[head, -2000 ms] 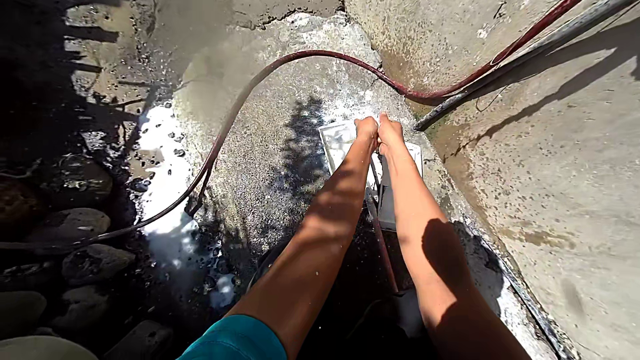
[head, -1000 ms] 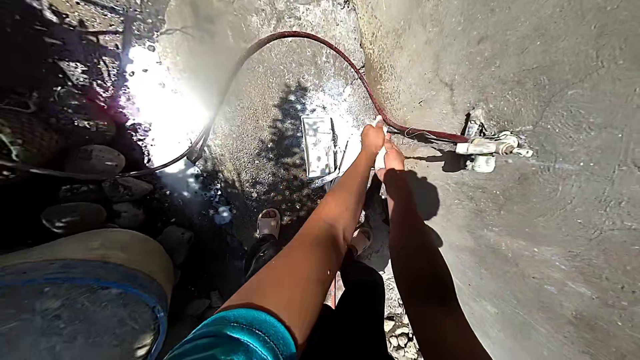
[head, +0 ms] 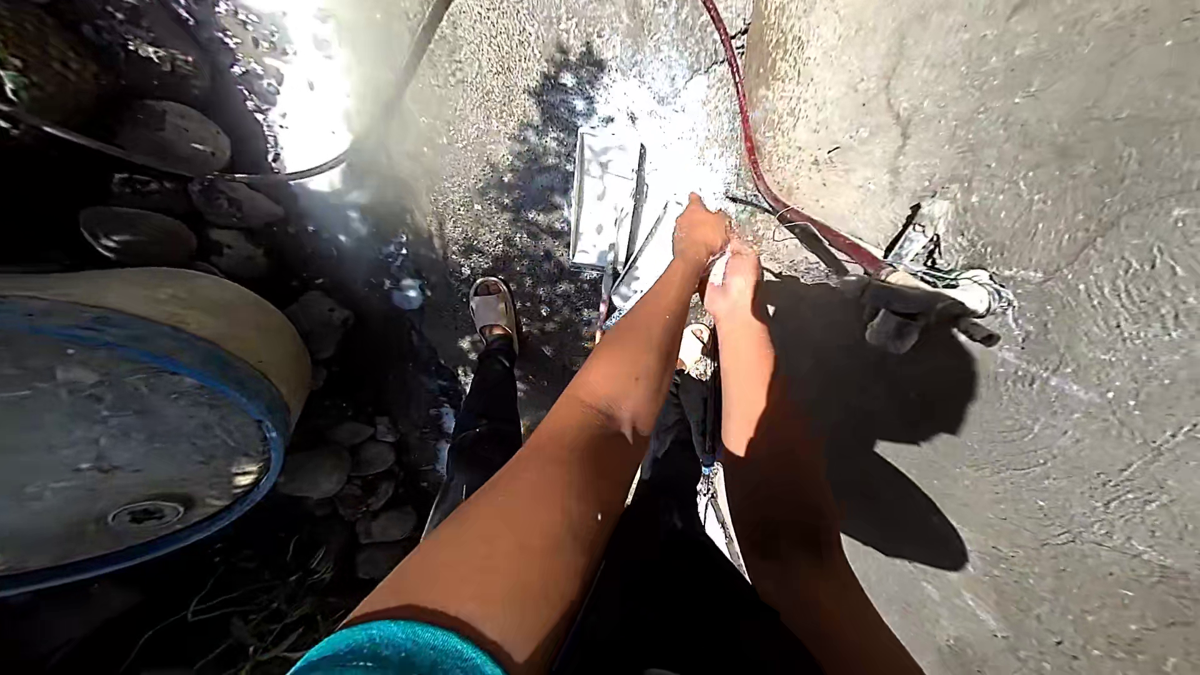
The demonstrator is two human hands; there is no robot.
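My left hand and my right hand are close together near the foot of the concrete wall, right of a pale rectangular tray. Something small and whitish shows at the fingers of my right hand; what it is, and whether my left hand holds anything, I cannot tell. Long thin dark strips lie beside the tray, in glaring white light on the wet ground. A red hose runs past my hands to a pipe fitting with a tap at the wall.
On the left stands a large blue-rimmed drum with its round top toward me, among rounded stones. A sandalled foot is on the ground below the tray. A grey hose crosses the upper left. Concrete wall fills the right.
My hands have moved from over the tray to its right side, beside the hose. The view has shifted, bringing in the tap fitting, the drum and the feet.
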